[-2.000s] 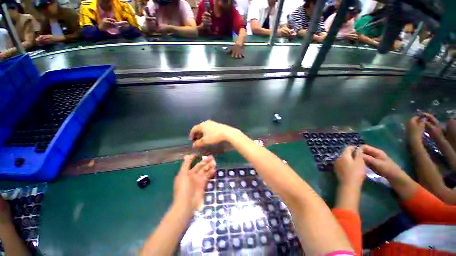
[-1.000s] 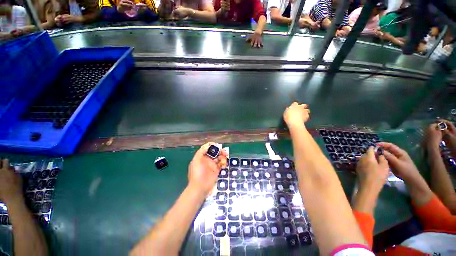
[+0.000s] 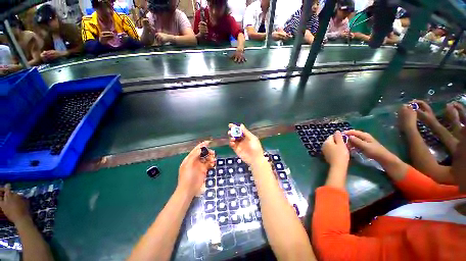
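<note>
My left hand [image 3: 193, 168] holds a small dark square part [image 3: 204, 152] at its fingertips, above the upper left corner of the sheet. My right hand [image 3: 246, 145] is raised just to its right and holds another small square part with a pale, shiny face [image 3: 236, 132]. The two parts are apart. The clear shiny sheet with rows of black squares with pale centres [image 3: 232, 193] lies on the green bench below, partly covered by my right forearm. Its lower left places look clear. One loose dark part [image 3: 153, 171] lies on the bench left of my left hand.
A blue tray [image 3: 97, 120] with dense dark pieces stands at left, another blue one beside it. The dark green belt [image 3: 179, 109] runs beyond the bench. A person in orange [image 3: 332, 216] works at right by a sheet [image 3: 322, 136]. A neighbour's hand and sheet [image 3: 48, 204] show at left.
My right hand has come back from over the belt to beside my left hand and now holds a pale-faced part. My left hand still holds its dark part. The camera view has shifted.
</note>
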